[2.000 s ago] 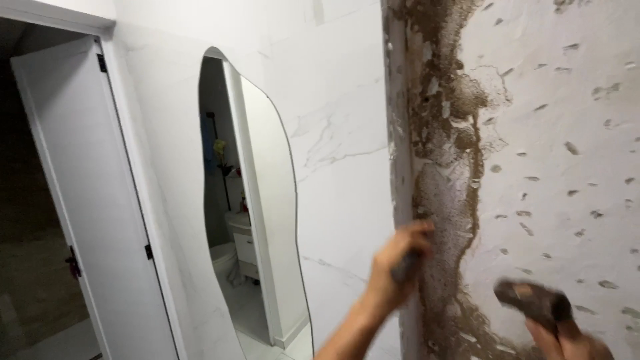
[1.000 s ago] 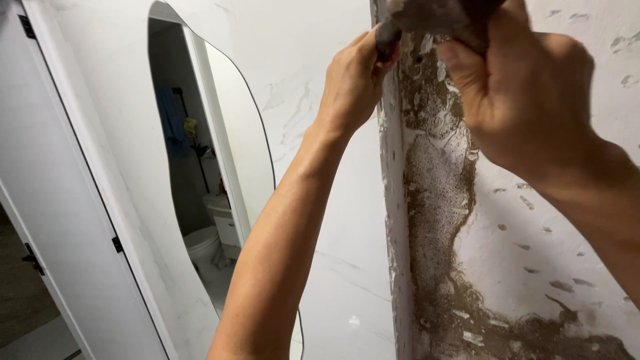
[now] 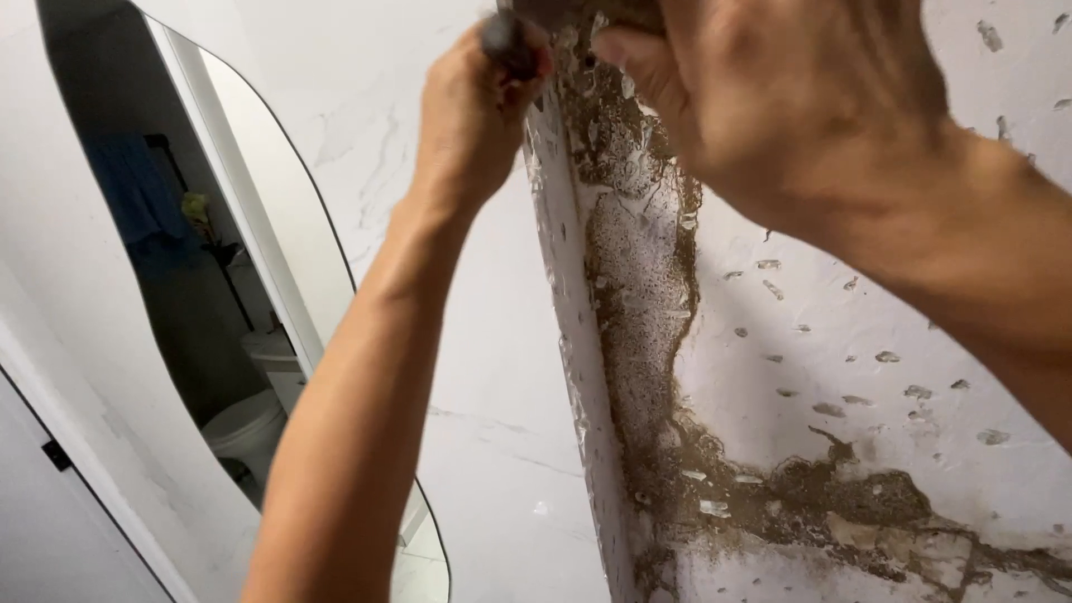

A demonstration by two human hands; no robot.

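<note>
My left hand (image 3: pixel 477 109) is closed around a dark, round-ended tool (image 3: pixel 502 42), likely a chisel, at the wall's corner edge near the top of the view. Beside it on the right, my right hand (image 3: pixel 779 100) grips a dark, blurred tool (image 3: pixel 586 12) that looks like a hammer; its upper part is cut off by the frame. Below both hands runs a brown strip of bare, crumbling plaster (image 3: pixel 641 335) along the inner corner. The white painted wall (image 3: pixel 779 335) to its right bears many small chipped pits.
A wavy-edged mirror (image 3: pixel 276 159) hangs on the white marble-look wall panel (image 3: pixel 494 360) at left, reflecting a toilet and a blue towel. A white door (image 3: pixel 59 519) with a black hinge (image 3: pixel 57 455) is at the lower left. Stained, broken plaster (image 3: pixel 837 502) spreads across the lower right.
Both hands have moved up the corner from their lower place two seconds ago, the right one also leftward, close to the left. Both kept their tools. The view has shifted right.
</note>
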